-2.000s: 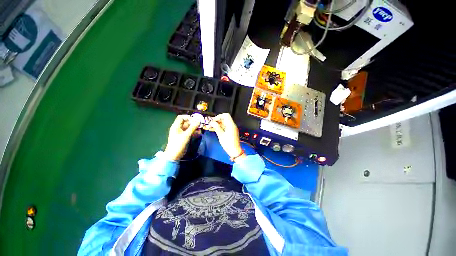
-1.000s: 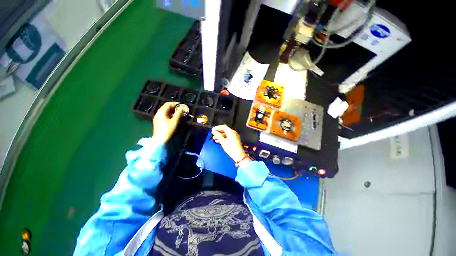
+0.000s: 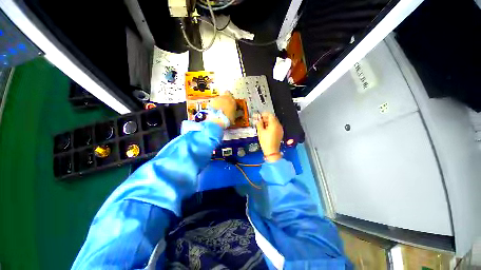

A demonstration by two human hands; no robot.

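My left hand (image 3: pixel 224 109) is over the front orange fixtures and partly covers the right one (image 3: pixel 242 113); its fingertips are hidden, so I cannot tell what it holds. My right hand (image 3: pixel 269 132) is beside that fixture, over the front of the silver base plate (image 3: pixel 256 90), fingertips together; something small and bright shows at them, too blurred to name. The rear orange fixture (image 3: pixel 201 84) has a dark star-shaped centre. The black parts tray (image 3: pixel 112 163) is at the left, with round units in pockets; two show yellow-orange parts, one of them here (image 3: pixel 133 151).
The control box (image 3: pixel 241 151) lies below the fixtures, with an orange cable before it. A printed sheet (image 3: pixel 169 75) lies left of the fixtures. White frame posts stand at both sides. A machine head (image 3: pixel 180 8) with hoses hangs above. A grey cabinet (image 3: pixel 380 142) is at the right.
The view has swung right. My left hand has moved from the tray to the fixtures, and my right hand has moved right to the base plate. Another yellow-orange unit now shows in the tray.
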